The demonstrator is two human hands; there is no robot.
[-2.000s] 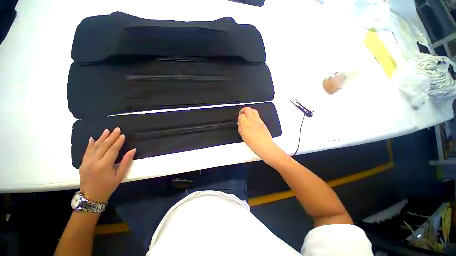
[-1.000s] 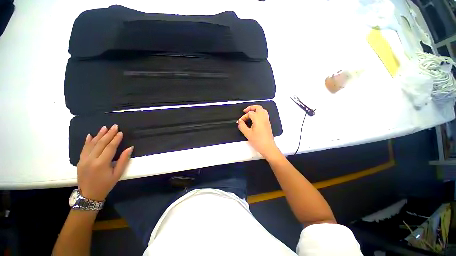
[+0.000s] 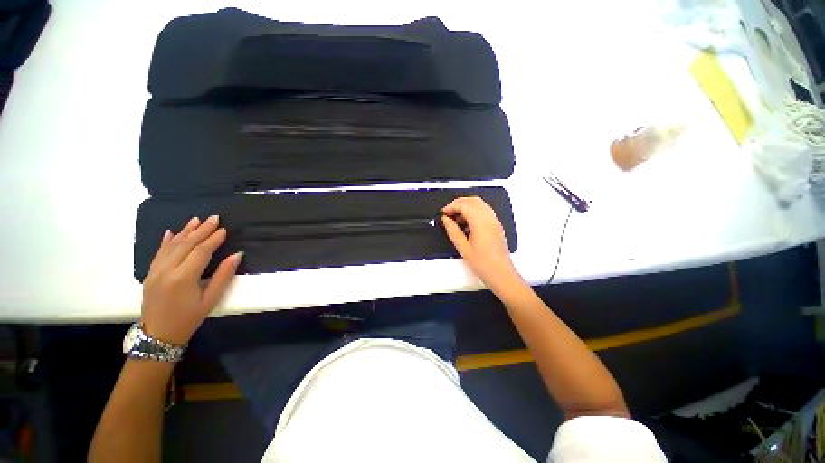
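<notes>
The slotted black panel (image 3: 344,251) lies flat near the table's front edge. Its long thin slot (image 3: 339,227) runs along the middle, mostly dark, with a small white spot at the right end. My left hand (image 3: 185,276) lies flat on the panel's left end, fingers spread, holding nothing. My right hand (image 3: 479,237) is at the slot's right end, with thumb and forefinger pinched at the slot edge. What lies between those fingertips is too small to see clearly.
Overlapping black panels (image 3: 199,149) lie just beyond. To the right are dark thread snips (image 3: 568,193) with a cord, a small bottle with brownish contents (image 3: 629,151), a yellow card (image 3: 722,95), clear plastic bags (image 3: 780,172) and a white cord bundle (image 3: 805,127). A dark piece (image 3: 18,36) is top left.
The view has shifted, and the worked panel lies straighter, almost level. My right fingers have shifted slightly at the slot's right end, where a white spot now shows. My left hand stays flat.
</notes>
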